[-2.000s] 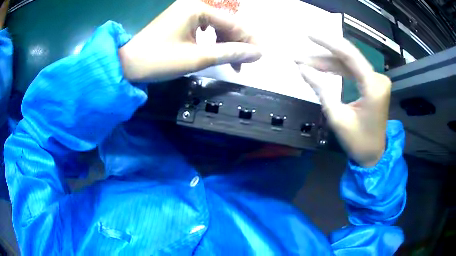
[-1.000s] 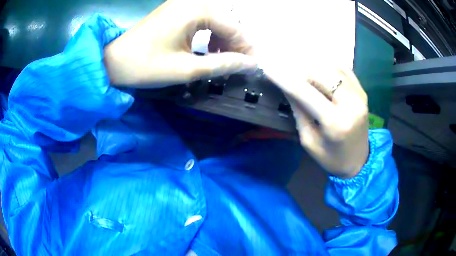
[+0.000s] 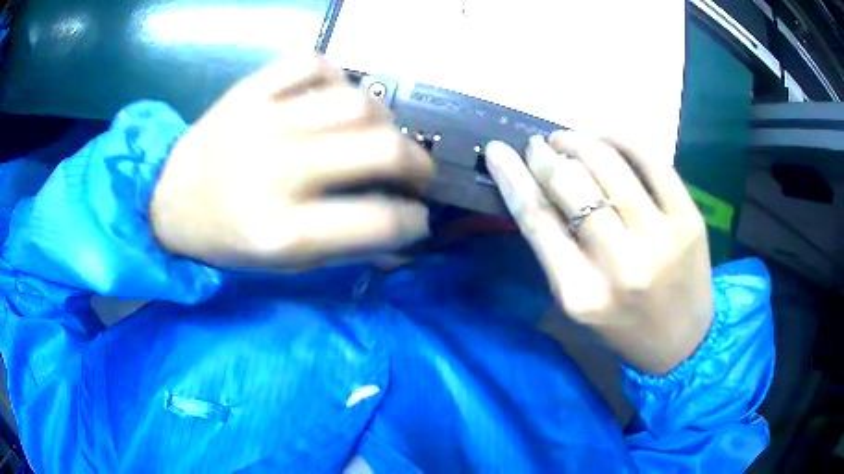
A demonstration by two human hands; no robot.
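The dark bar-shaped loading fixture (image 3: 453, 181) lies across the front of the white sheet (image 3: 518, 65). A bright screw shows at its left end, and two dark nests with shiny pins show between my hands. My left hand (image 3: 296, 171) is blurred, with curled fingers over the fixture's left part; whether it grips the bar or a small part is hidden. My right hand (image 3: 615, 241), with a ring on one finger, lies over the fixture's right part, fingertips on its top face. Its thumb and the bar's right end are hidden. No loose component is visible.
A glossy green mat (image 3: 111, 56) extends left and right of the sheet. A bright green patch (image 3: 711, 209) is on the right. Silver conveyor rails (image 3: 740, 42) run at the upper right, above a grey machine frame (image 3: 796, 139). My blue smock fills the bottom.
My left hand has turned from a raised pinch and come down over the fixture's left part. My right hand first moved left to the bar, and its fingers now lie flatter on it.
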